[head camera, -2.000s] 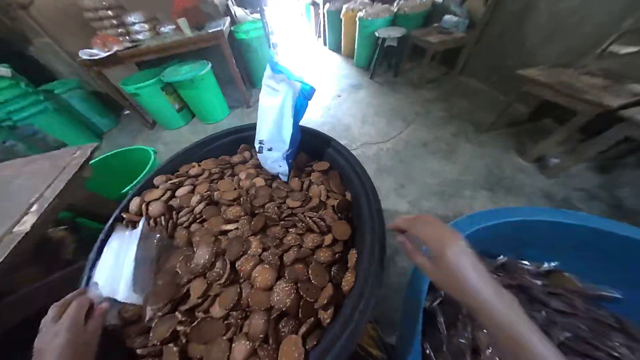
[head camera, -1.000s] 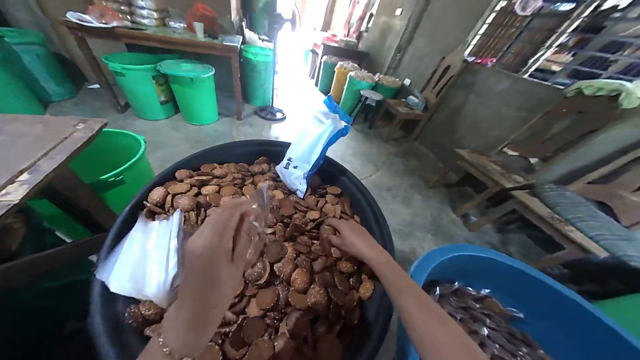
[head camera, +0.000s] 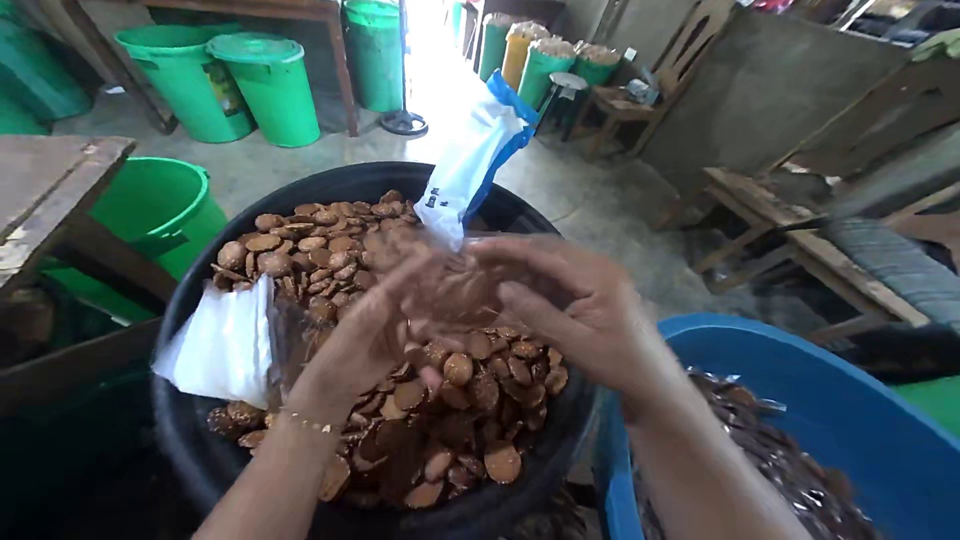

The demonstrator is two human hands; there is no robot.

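Note:
Round brown cookies (head camera: 457, 369) fill a large black tub (head camera: 176, 322). Over them my left hand (head camera: 375, 322) and my right hand (head camera: 577, 300) come close together, both blurred. Between them is a clear plastic bag (head camera: 457, 289), which both hands grip; blur hides how much it holds. A stack of white and clear plastic bags (head camera: 225, 345) lies on the cookies at the tub's left side. A white and blue plastic packet (head camera: 472, 157) stands tilted at the tub's far side, just beyond my hands.
To the right is a blue tub (head camera: 750, 337) with filled clear packets (head camera: 787, 457). At the left are a wooden table (head camera: 60, 180) and a green bucket (head camera: 161, 202). Lidded green bins (head camera: 266, 90) stand behind, and a wooden bench (head camera: 810, 240) is at the right.
My left hand has moved from the bag stack to over the cookies, a clear bag with it. My right hand came from outside the tub to the cookies, then up to the bag.

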